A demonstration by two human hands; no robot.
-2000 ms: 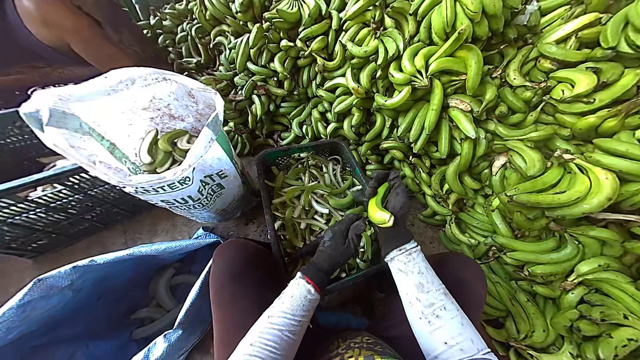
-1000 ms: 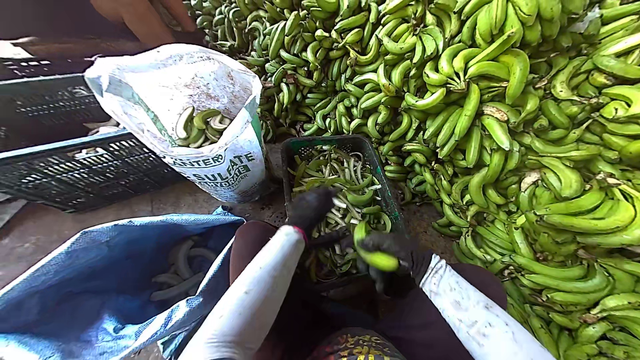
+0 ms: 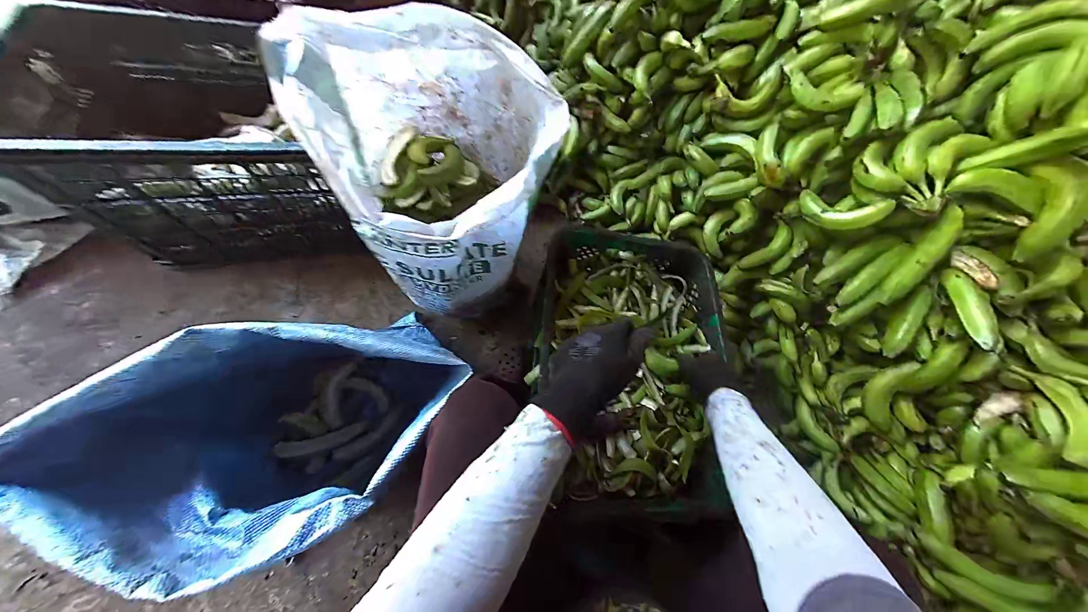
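Note:
Both hands wear dark gloves over the peel-filled plastic crate (image 3: 716,297). My left hand (image 3: 595,365) is over the middle of the crate, its back toward me; its fingers are partly hidden, so what it grips cannot be told. My right hand (image 3: 707,374) is at the crate's right side, beside a green banana piece (image 3: 661,363) that lies between the two hands; whether its fingers close on the piece is unclear. Green peel strips (image 3: 637,467) fill the crate below and above the hands.
A large heap of green bananas (image 3: 901,255) spreads along the right and back. A white woven sack (image 3: 510,212) holding green peels stands behind left. The blue sack (image 3: 204,408) with pale peeled bananas (image 3: 340,421) lies open at left. Dark plastic crates (image 3: 246,204) stand beyond.
My right hand has moved in to the crate's right side, closer to my left hand. The green banana it held up earlier no longer shows raised. The view has turned left.

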